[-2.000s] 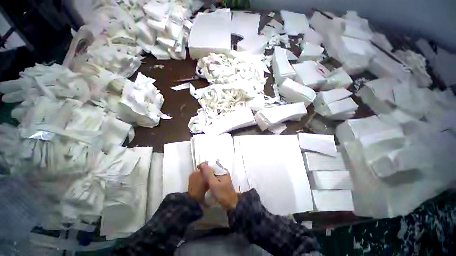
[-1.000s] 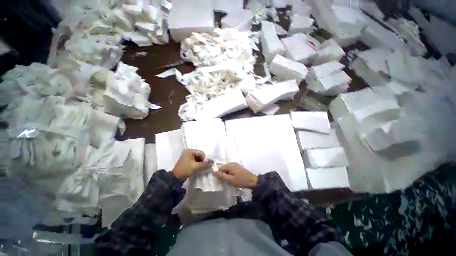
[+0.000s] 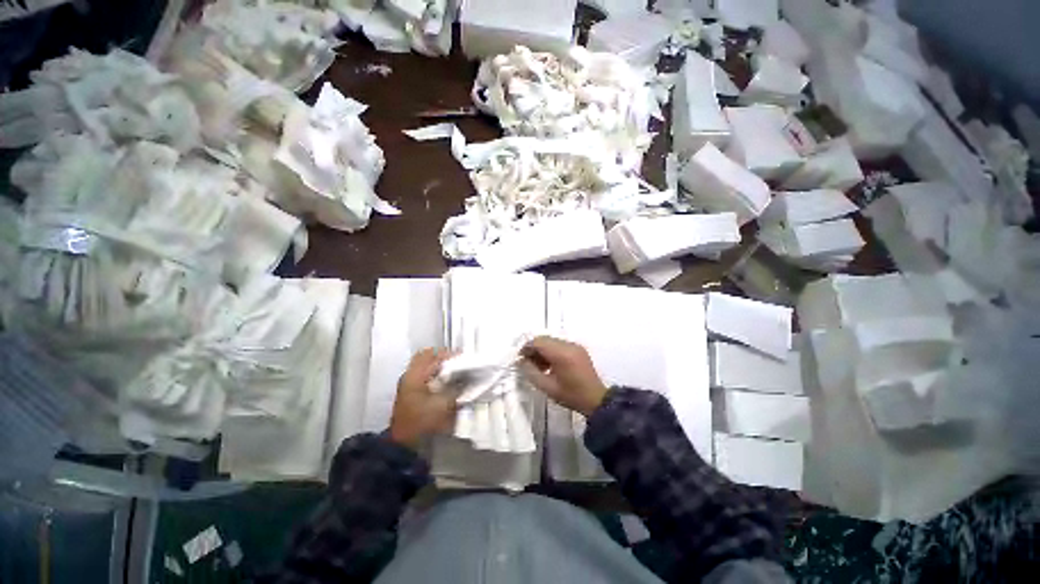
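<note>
A gathered white bundle of cut pieces (image 3: pixel 494 420) lies over the large white panels, pinched at its middle and fanned out toward me. My left hand (image 3: pixel 424 397) grips the bundle's left side. My right hand (image 3: pixel 563 372) pinches a thin white strip at the bundle's upper right, its fingertips close to the wrap. Large cut panels (image 3: pixel 630 342) lie flat to the right of the bundle, and another panel stack (image 3: pixel 404 331) lies to its left.
Tied bundles (image 3: pixel 188 365) pile up at left. A tangled heap of fabric strips (image 3: pixel 536 183) lies beyond the panels. Small cut pieces (image 3: pixel 758 413) form a column at right, with large irregular layers (image 3: pixel 827 456) beyond them. Block stacks (image 3: pixel 730 183) stand at far right centre.
The bundle is now gathered tighter at its middle, with its near end fanned. My left hand has moved to its left side, and my right hand has risen with the strip.
</note>
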